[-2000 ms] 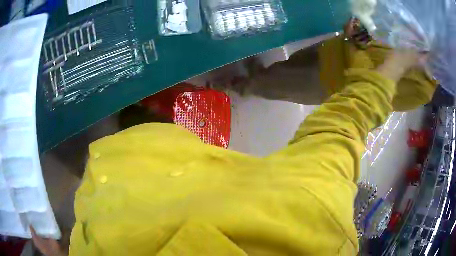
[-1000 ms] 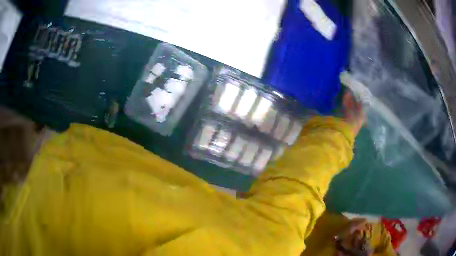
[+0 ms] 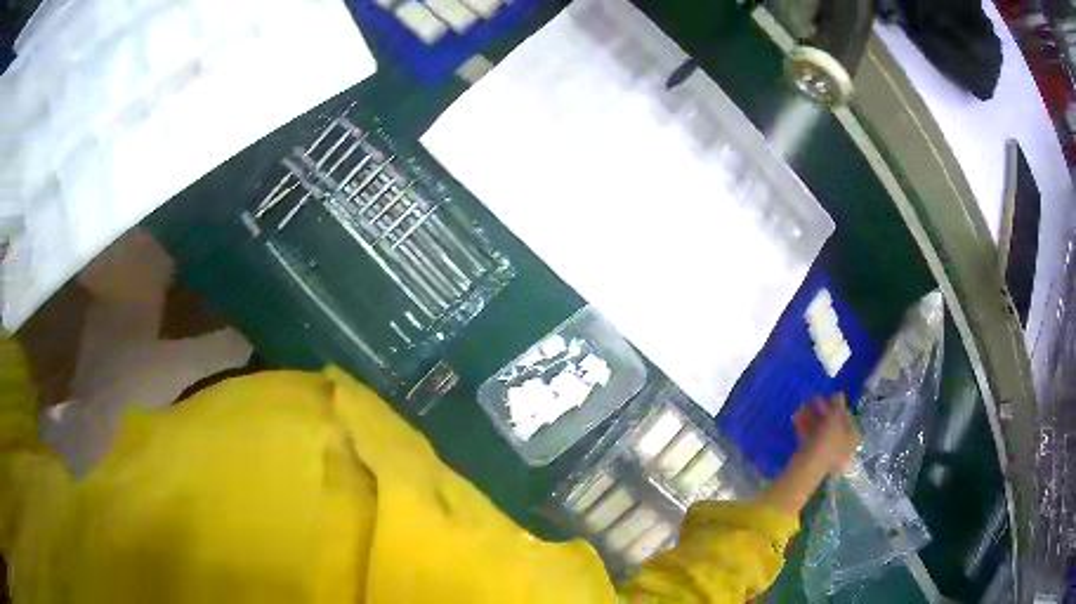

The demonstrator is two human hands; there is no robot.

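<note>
My right hand [image 3: 830, 434] is blurred, over the edge of a blue tray [image 3: 761, 415] beside a crumpled clear bag [image 3: 893, 431]. Whether its fingers grip the bag is unclear. My left hand is not in view. A large white blister tray [image 3: 177, 100] is at the upper left, beyond my left sleeve. A grooved clear tray [image 3: 309, 269] holds slim silvery parts. A small clear box [image 3: 631, 375] holds loose white pieces. Beside it, a clear compartment tray [image 3: 647, 486] holds white blocks in two rows.
A flat white sheet or tray [image 3: 614, 189] lies mid-bench, partly over the blue tray. Another blue tray [image 3: 431, 53] with white blocks is at the top. A curved rail [image 3: 932, 254] runs along the right side. A small clear piece [image 3: 432, 386] lies near the bench's front edge.
The view has turned and now takes in more of the bench. My right hand has moved from the bag at the far right to beside the blue tray. My left hand has left view.
</note>
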